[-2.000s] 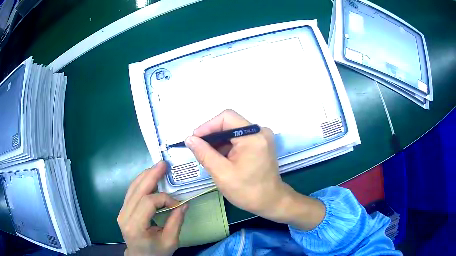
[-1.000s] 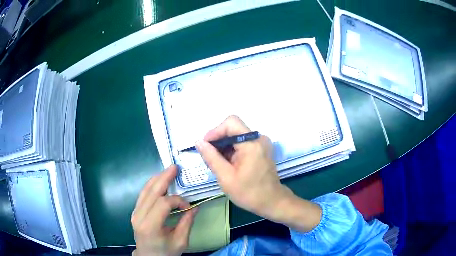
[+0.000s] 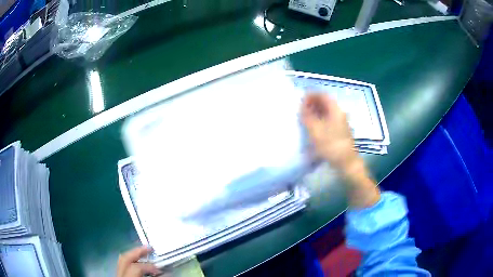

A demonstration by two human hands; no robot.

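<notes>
A blurred, glaring white back cover (image 3: 216, 135) is raised and tilted over the middle stack of covers (image 3: 143, 216). My right hand (image 3: 327, 127) is at its right edge and holds it; the hand is blurred. Whether the tweezers are in this hand cannot be told. My left hand (image 3: 135, 263) is cut off by the bottom edge, at the stack's near left corner. The yellow sticker sheet (image 3: 189, 268) shows in part beside it; the fingers' grip on it is hidden.
More covers lie at right (image 3: 362, 111), partly behind the raised cover. Stacks of covers (image 3: 32, 200) stand at left. A crumpled clear bag (image 3: 89, 35) and a grey device (image 3: 313, 7) are across the bench. A blue tote (image 3: 432, 178) is at right, with a red area (image 3: 340, 259).
My right hand has moved from the cover's lower left area to its right edge and lifted the cover. The view has shifted, showing more of the bench's far side. My left hand sits lower in view.
</notes>
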